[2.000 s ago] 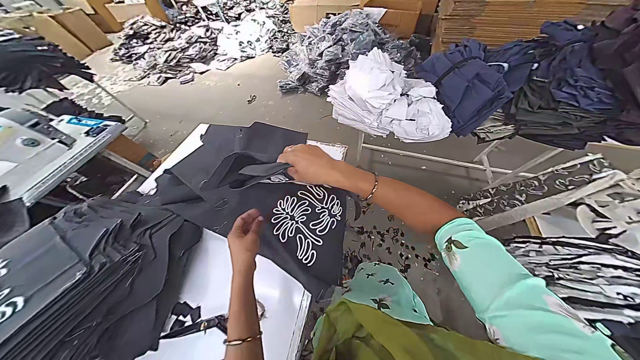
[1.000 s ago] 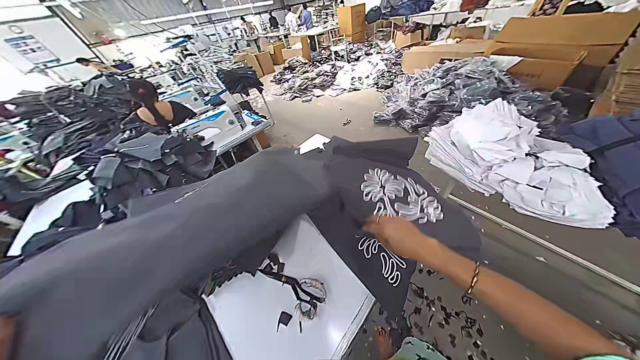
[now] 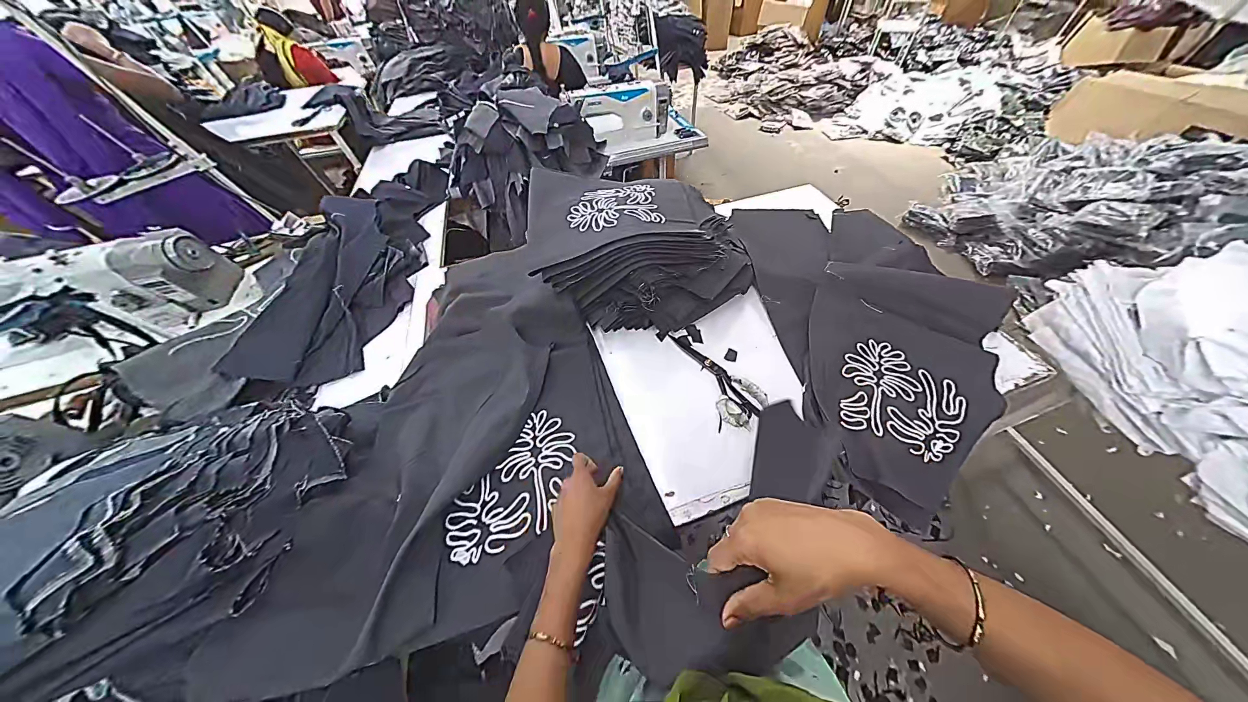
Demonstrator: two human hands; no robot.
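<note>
My left hand (image 3: 583, 502) rests against a dark grey fabric panel (image 3: 468, 409) that bears a white embroidered motif, its fingertips at the motif's edge. My right hand (image 3: 795, 556), fingers curled, pinches the edge of dark grey cloth (image 3: 673, 604) near my lap. Another embroidered dark panel (image 3: 916, 312) drapes over the right side of the white table (image 3: 648, 409). Beyond my hands lies a stack of embroidered dark panels (image 3: 624, 244). Black-handled scissors (image 3: 721, 375) lie on the white top, their other end wrapped in something pale.
Layered dark fabric pieces (image 3: 175, 526) lie at the left. Sewing machines (image 3: 146, 268) stand at the left and behind (image 3: 624, 109). A person (image 3: 546, 58) sits at the back. White cloth (image 3: 1160, 361) is piled at the right, and fabric scraps litter the floor.
The view has swung left. The wide dark cloth that stretched across the left a second ago now lies lower, with its motif showing. My left hand has come from the left edge onto it.
</note>
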